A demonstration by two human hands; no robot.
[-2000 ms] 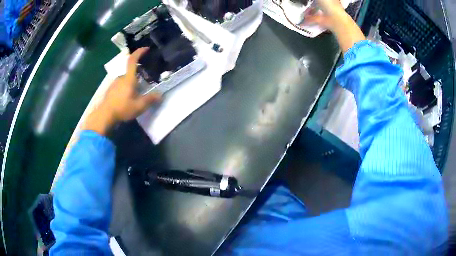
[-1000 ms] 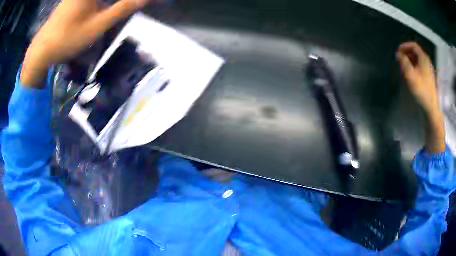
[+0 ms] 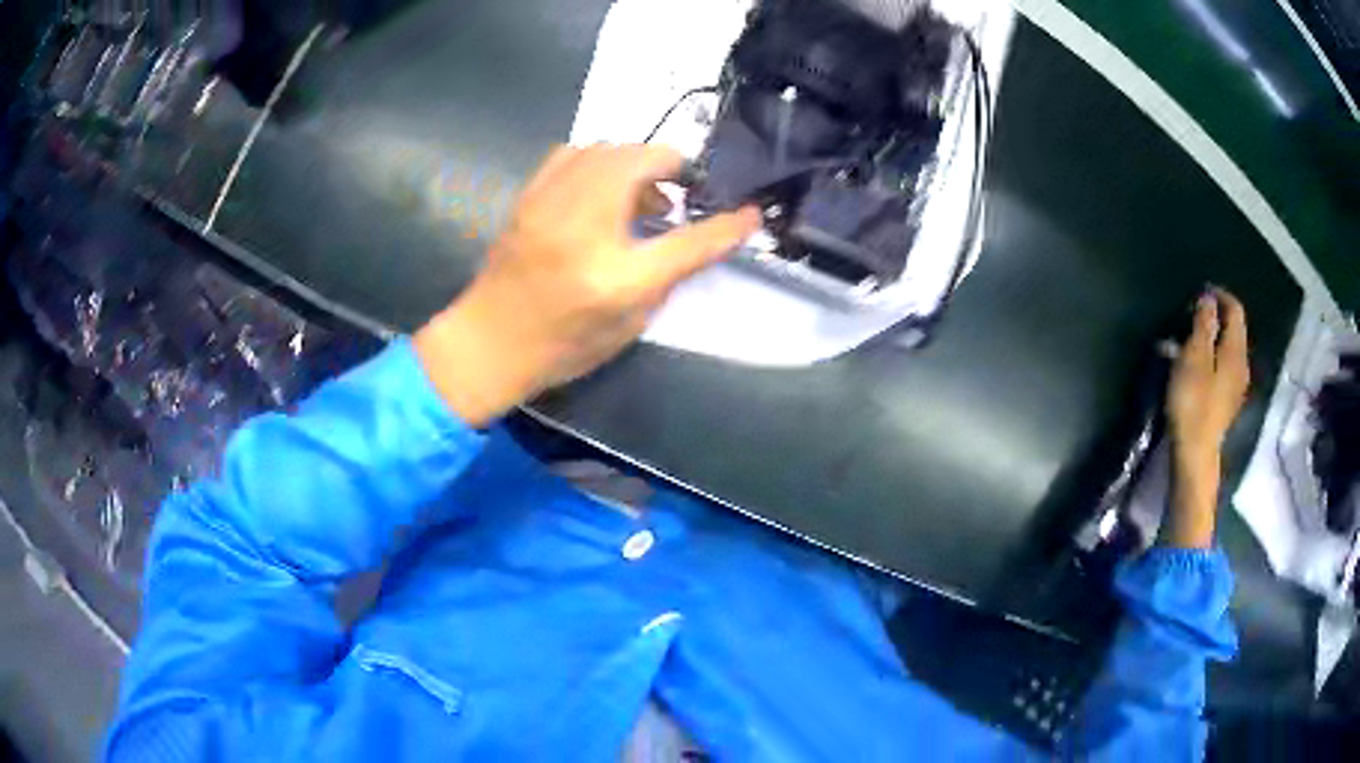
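A device housing assembly [image 3: 835,149] with black inner parts and light edges lies on a white sheet [image 3: 716,328] at the upper middle. My left hand [image 3: 589,261] is at its near left corner, thumb and fingers around the corner; the fingertips are partly hidden. A black cable [image 3: 980,179] loops along the housing's right side and ends in a small dark plug on the sheet's edge. My right hand [image 3: 1211,388] is at the right, against the electric screwdriver [image 3: 1119,485], which lies on the bench and is partly hidden; its grip is unclear.
Another unit [image 3: 1335,432] on a white sheet [image 3: 1275,492] is cut off at the right edge. Shiny clear plastic bags [image 3: 120,388] are heaped at the left. A green conveyor with a white edge [image 3: 1193,134] curves past the bench's far right.
The view has swung. The housing on its sheet now shows nearer the middle, with my left hand at its corner instead of above it. My right hand has come to the screwdriver.
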